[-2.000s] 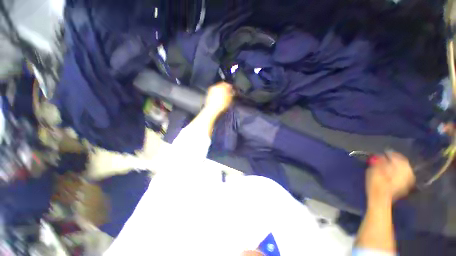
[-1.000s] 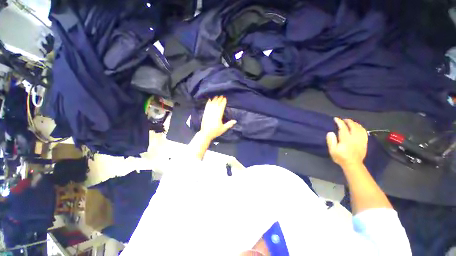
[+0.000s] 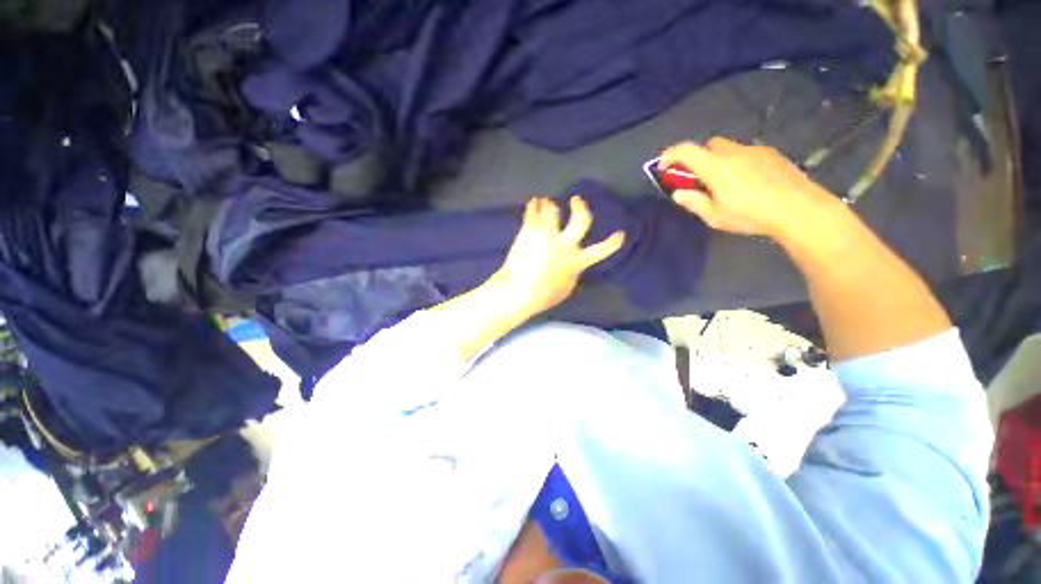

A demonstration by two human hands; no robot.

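Observation:
A navy garment section (image 3: 457, 242) lies flat and lengthwise across the front of the dark grey table, with a greyish, shinier patch at its left part. My left hand (image 3: 556, 253) lies on the cloth near its right end, fingers spread, holding nothing. My right hand (image 3: 748, 188) is closed around the handle of the steam iron (image 3: 679, 178). Only the iron's red part and pale-edged front show; my hand hides the rest. The iron is just beyond the garment's right end; whether it touches cloth cannot be told.
A navy garment pile (image 3: 377, 69) lies behind the work and hangs down at the left. A tied yellowish hose (image 3: 902, 91) runs at the upper right. A brownish strip (image 3: 1002, 171) marks the table's right end. The grey table surface (image 3: 548, 171) shows behind the garment.
My right hand has left the cloth and taken hold of the iron. My left hand has moved right along the garment. The view has shifted to the right.

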